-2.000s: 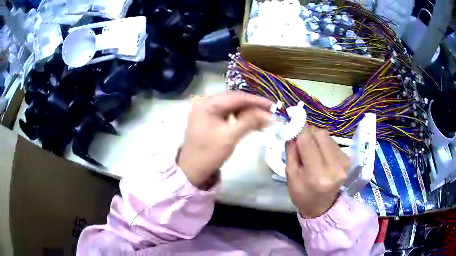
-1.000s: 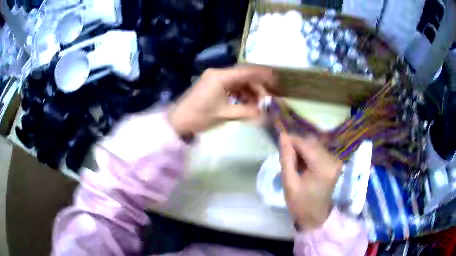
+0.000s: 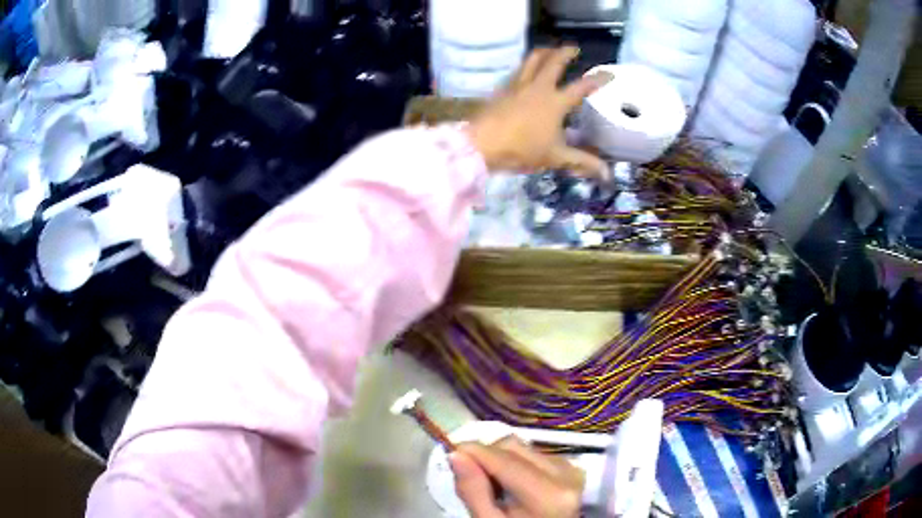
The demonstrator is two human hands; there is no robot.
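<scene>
My left hand (image 3: 536,116) reaches over the parts box with its fingers spread. Its fingertips are at the left edge of a white round cup (image 3: 637,121) with a small dark hole; I cannot tell how firmly they touch. My right hand (image 3: 521,481), cut off by the bottom edge, pinches a short wire lead (image 3: 433,430) whose white connector (image 3: 406,402) points up and left. A white housing (image 3: 637,460) lies around and behind my right hand, partly hidden by it.
The cardboard box (image 3: 576,281) holds small silvery parts. A thick wire bundle (image 3: 566,395) lies in front. Black cups (image 3: 253,192) and white housings (image 3: 152,218) heap left. White stacked cups (image 3: 753,71) stand behind. Striped packaging (image 3: 713,470) and black-and-white units (image 3: 831,354) are right.
The view has shifted. My left hand has moved from near my right hand up over the box and spread its fingers. The white toothed round part seen earlier between my hands no longer shows there.
</scene>
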